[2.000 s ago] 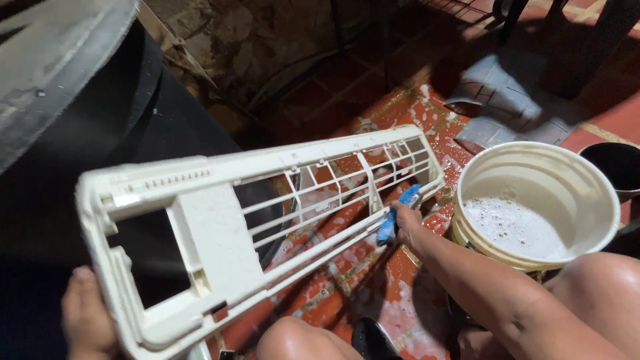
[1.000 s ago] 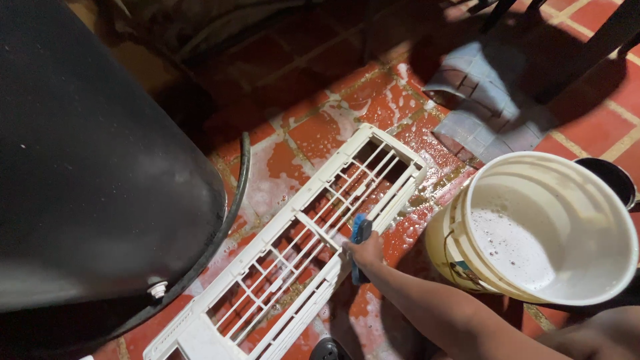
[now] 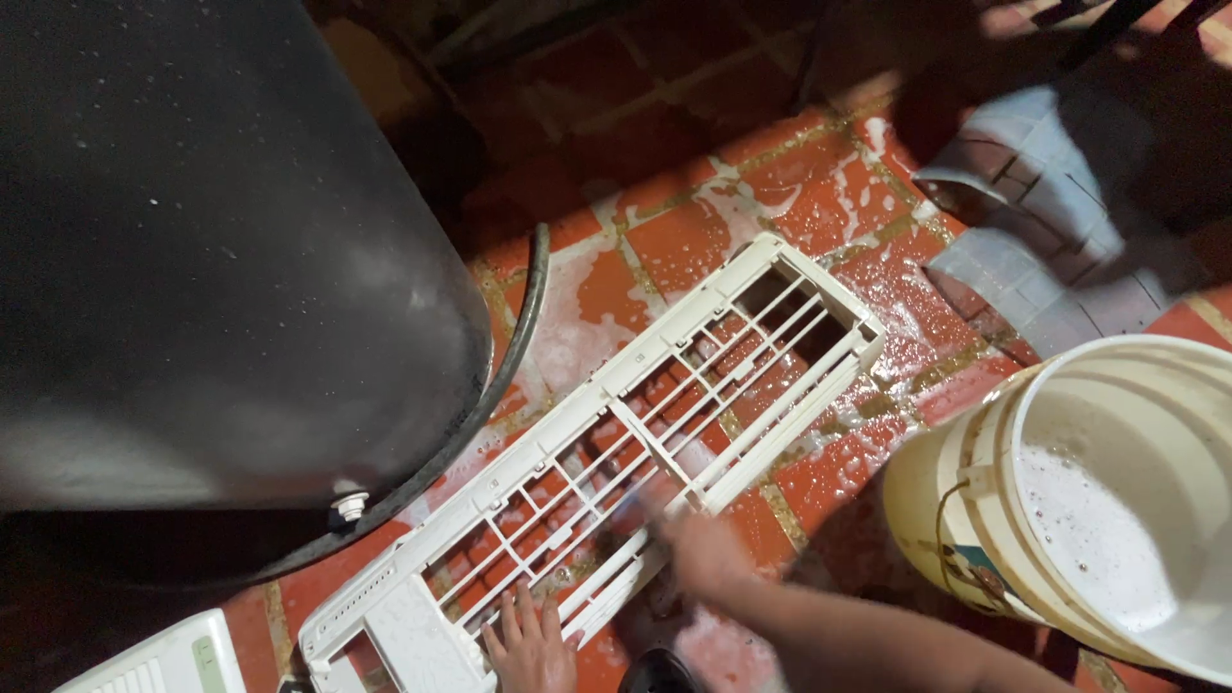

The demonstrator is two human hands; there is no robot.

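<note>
A white plastic housing frame with a grille (image 3: 630,414), apparently from a wall air conditioner, lies diagonally on the wet tile floor. My left hand (image 3: 534,640) rests on its near edge beside the solid end panel, fingers spread over the bars. Blurred by motion, my right hand (image 3: 698,539) is at the frame's near side by the middle crossbar. A faint blue patch of the brush (image 3: 633,508) shows at its fingertips; the rest of the brush is hidden or blurred.
A cream bucket (image 3: 924,500) with sudsy water stands at right. Pale curved pieces with a brick-like pattern (image 3: 1039,289) lie behind it. A large black tank (image 3: 241,250) fills the left, with a hose (image 3: 525,327) along its base. Another white plastic part (image 3: 159,664) is at bottom left. Foam covers floor tiles.
Two seconds ago the frame was held up tilted with my left hand at its left end; now it lies on the floor. My left hand has come into view at its near edge.
</note>
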